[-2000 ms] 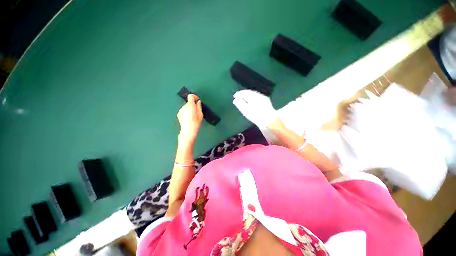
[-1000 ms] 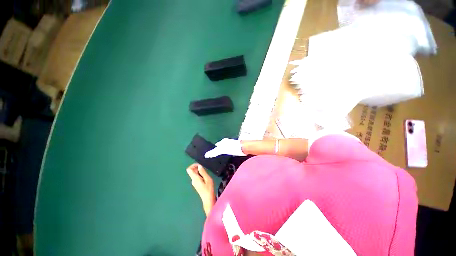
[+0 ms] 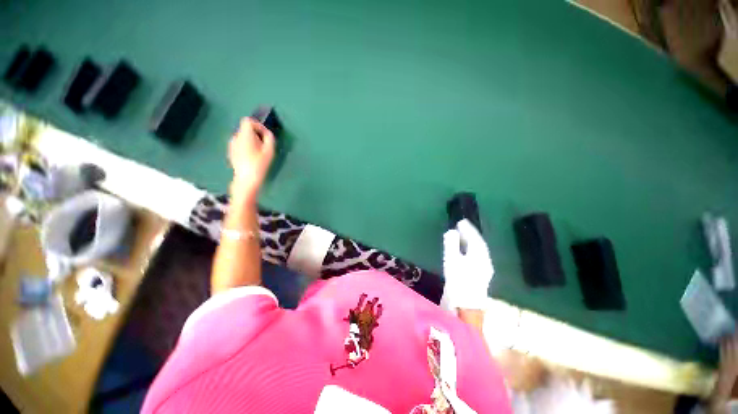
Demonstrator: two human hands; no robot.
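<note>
My bare left hand (image 3: 252, 154) holds a black housing (image 3: 269, 121) by its near part, on or just over the green belt (image 3: 348, 105), left of the middle. My right hand (image 3: 468, 263) wears a thin white glove and its fingers grip the near end of another black housing (image 3: 464, 210). The fingers hide part of each housing. Two black housings (image 3: 537, 249) stand to the right of my right hand. Several more (image 3: 178, 111) stand in a row to the left of my left hand.
Leopard-print padding (image 3: 364, 257) covers the belt edge before me. A side table at the left bears a white plastic-lined tub (image 3: 85, 230) and a crumpled white piece (image 3: 96, 293). At the far right are a silvery wrapped block (image 3: 718, 251) and part of another person's hand (image 3: 726, 372).
The view has turned. My hands were together at one housing; now they are far apart. My left hand is at a housing by the left row, my right hand at one by the right row.
</note>
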